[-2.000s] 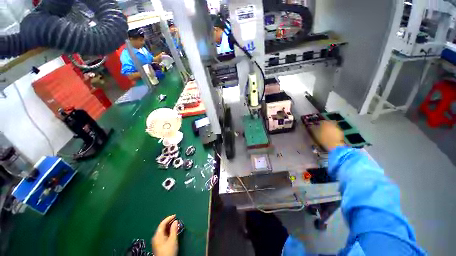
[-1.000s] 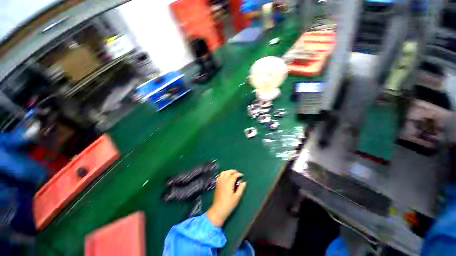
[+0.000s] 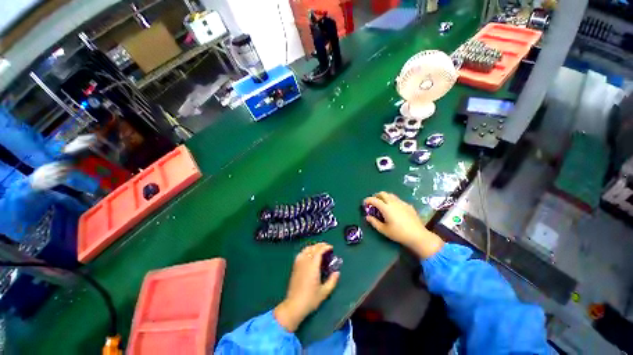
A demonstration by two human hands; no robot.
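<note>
My left hand point(image 3: 309, 281) is low over the green bench mat and holds a small dark housing point(image 3: 332, 265) between thumb and fingers. My right hand point(image 3: 397, 220) is on the mat near the bench edge, its fingers around another dark housing point(image 3: 373, 210). A single dark housing point(image 3: 353, 234) lies on the mat between my hands. Two rows of dark housings point(image 3: 297, 219) stand close together just left of it. How many housings each hand holds cannot be told.
Silver-framed parts point(image 3: 384, 163) lie before a cream fan point(image 3: 426, 78), with clear plastic scraps point(image 3: 444, 182) near the edge. Salmon trays point(image 3: 177, 308) lie at left and far right. A blue bench unit point(image 3: 267, 92) stands behind. The machine bed point(image 3: 534, 229) is at right. Another person's gloved hands point(image 3: 52, 173) show at left.
The view has swung left from the machine to the bench. My right hand has come from the machine's fixture to the mat. A single housing now lies between my hands.
</note>
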